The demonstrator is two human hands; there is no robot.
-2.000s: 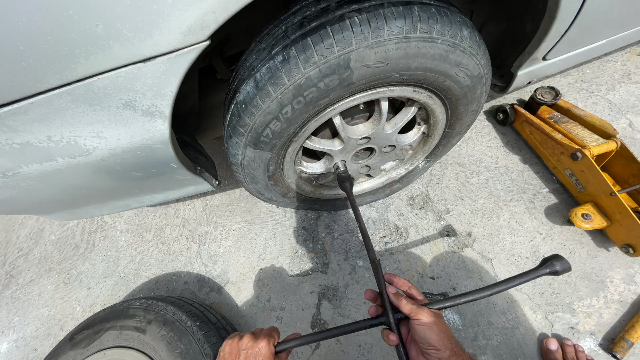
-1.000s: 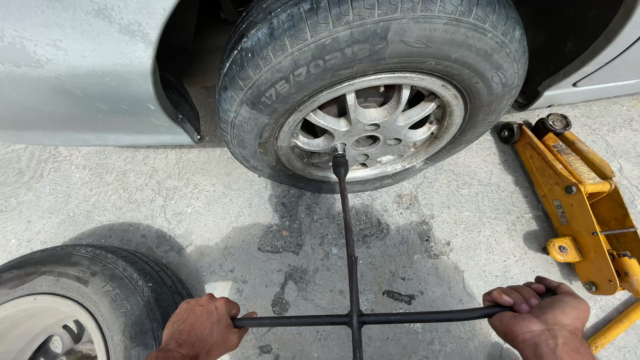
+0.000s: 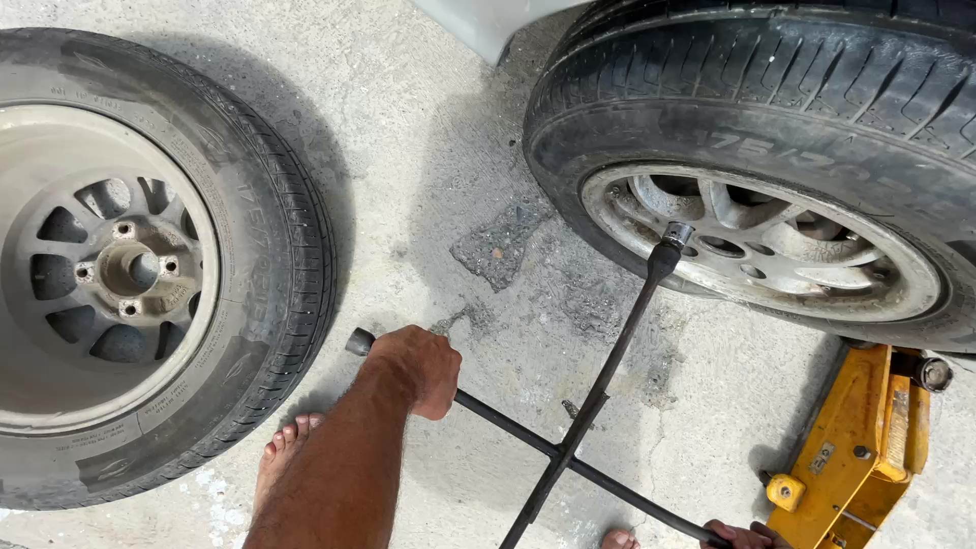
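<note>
A black four-way lug wrench (image 3: pixel 562 456) has one socket end on a lug position of the car wheel's alloy rim (image 3: pixel 831 255), within a worn tyre (image 3: pixel 633 126). My left hand (image 3: pixel 418 371) is closed around one arm of the cross bar, close to its free socket. At the bottom edge, my right hand (image 3: pixel 743 536) grips the opposite arm and is partly cut off by the frame. The lower end of the wrench runs out of view.
A loose wheel with its tyre (image 3: pixel 267 305) lies flat on the concrete at the left. At the lower right stands a yellow floor jack (image 3: pixel 846 457). My bare feet are partly visible beside the wrench. A corner of the car body (image 3: pixel 496 23) shows at the top.
The cross bar was nearly level a second ago and now slopes down to the right, with my left hand higher than my right. The view has swung left and tilted.
</note>
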